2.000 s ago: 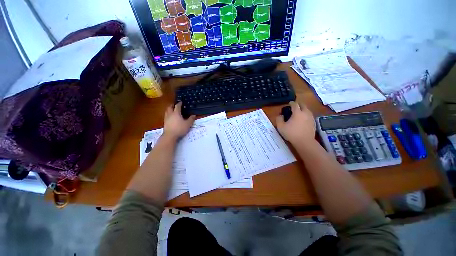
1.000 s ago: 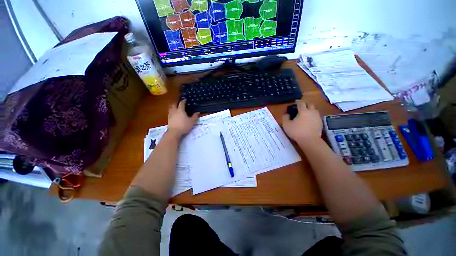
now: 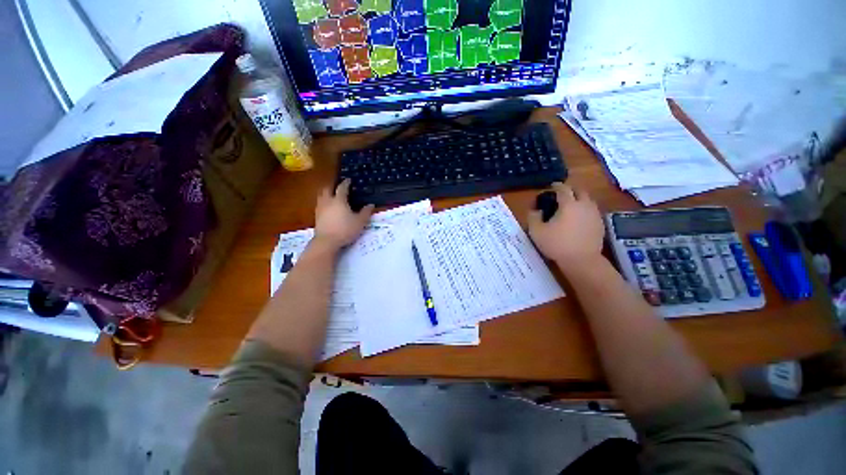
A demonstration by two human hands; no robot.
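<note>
My left hand (image 3: 341, 216) rests at the lower left corner of the black keyboard (image 3: 455, 163), fingertips at its edge. My right hand (image 3: 570, 225) lies over the small black mouse (image 3: 547, 204), which is partly hidden under the fingers. The monitor (image 3: 408, 46) shows yellow, orange, blue and green pattern pieces on black. A note sheet (image 3: 385, 306) lies in front of the keyboard with a ballpoint pen (image 3: 425, 286) on it. A densely printed sheet (image 3: 492, 263) is at its right. A style sheet (image 3: 288, 263) shows at the left, partly under my left forearm.
A silver-grey calculator (image 3: 686, 262) lies right of my right hand, with a blue tool (image 3: 781, 262) beyond it. A paper stack (image 3: 645, 144) is behind. A drink bottle (image 3: 275, 116) stands left of the monitor. Patterned cloth (image 3: 102, 213) covers a box at left; orange-handled scissors (image 3: 133, 339) are below.
The view has shifted slightly, so the desk things sit a little further right and higher. Both hands keep their places at the keyboard and mouse.
</note>
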